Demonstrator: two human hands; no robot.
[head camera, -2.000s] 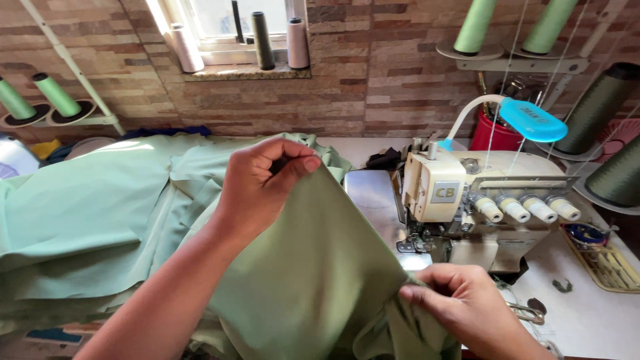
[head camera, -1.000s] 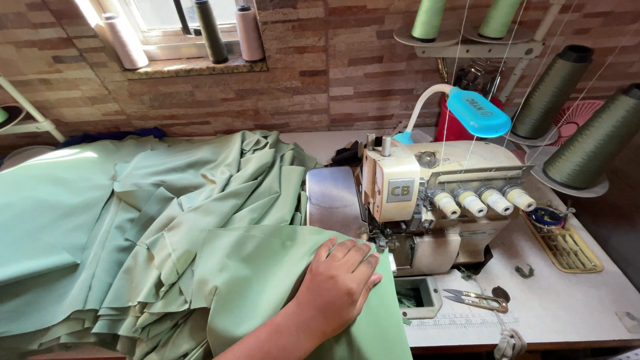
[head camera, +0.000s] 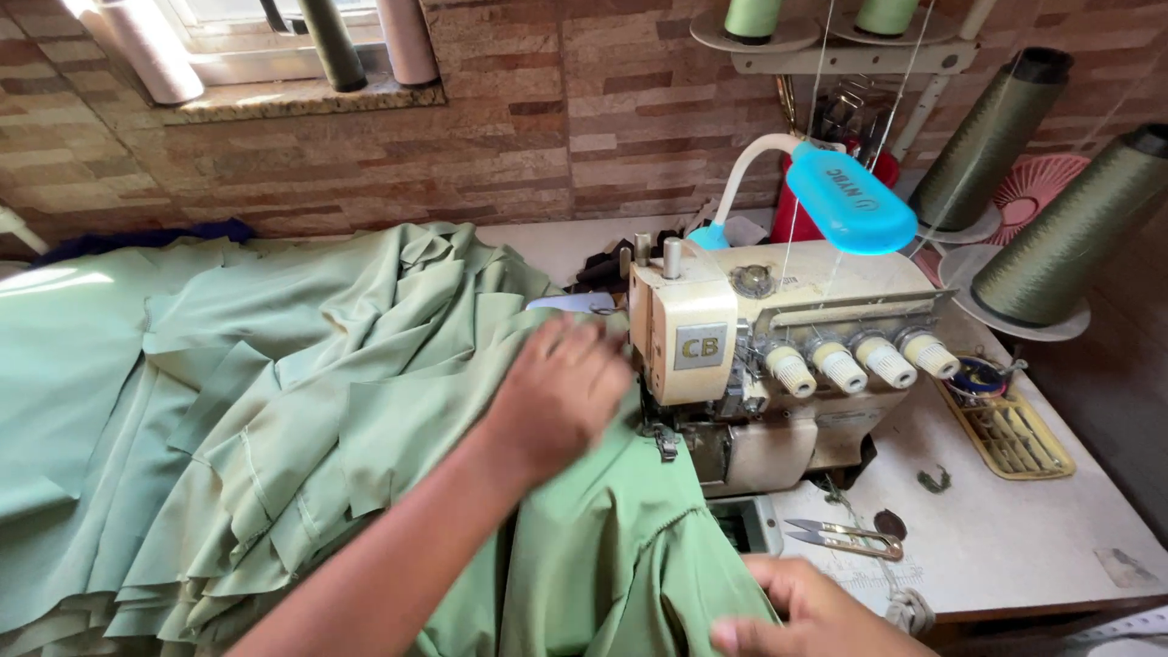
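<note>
Green fabric lies up against the presser foot of a cream overlock sewing machine. My left hand, somewhat blurred, is over the cloth just left of the machine head; whether its fingers grip the fabric cannot be told. At the lower right, my right hand pinches the fabric's right edge between thumb and fingers, below a seam that runs across the cloth. A large heap of the same green fabric covers the table on the left.
Thread snips lie on the white table right of the machine, near a yellow tray. A blue lamp arches over the machine. Dark green thread cones stand behind on the right. Other thread cones stand on the windowsill.
My right hand, out of view one second ago, is back at the fabric's right edge. My left hand has lifted from lying flat on the cloth. The fabric now reaches further down at the right.
</note>
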